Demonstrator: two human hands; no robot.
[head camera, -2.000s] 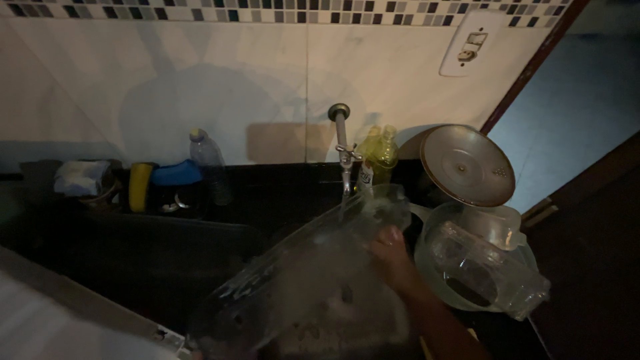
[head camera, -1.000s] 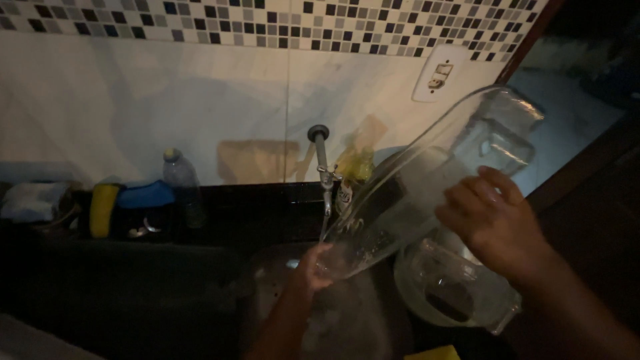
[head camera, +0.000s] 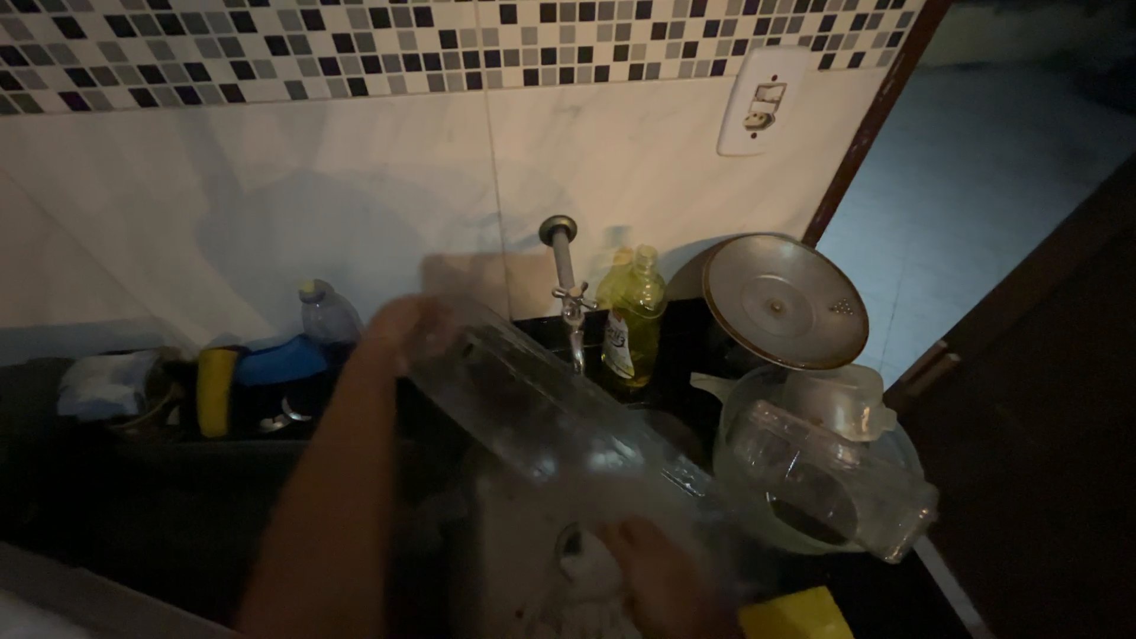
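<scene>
A large clear glass baking dish, blurred by motion, is tilted over the sink beneath the wall tap. My left hand grips its upper left end. Low in the view, my right hand is blurred and lies against or near the dish's lower side; whether it grips the dish is unclear. A yellow sponge lies at the bottom edge, right of my right hand.
Right of the sink, a clear bowl holds clear containers, with a round lid leaning behind. Yellow-green bottles stand beside the tap. A clear bottle, blue cloth and yellow sponge sit at left.
The glass dish has swung from a slant rising to the right to one rising to the left. My left hand has moved up and left, my right hand down.
</scene>
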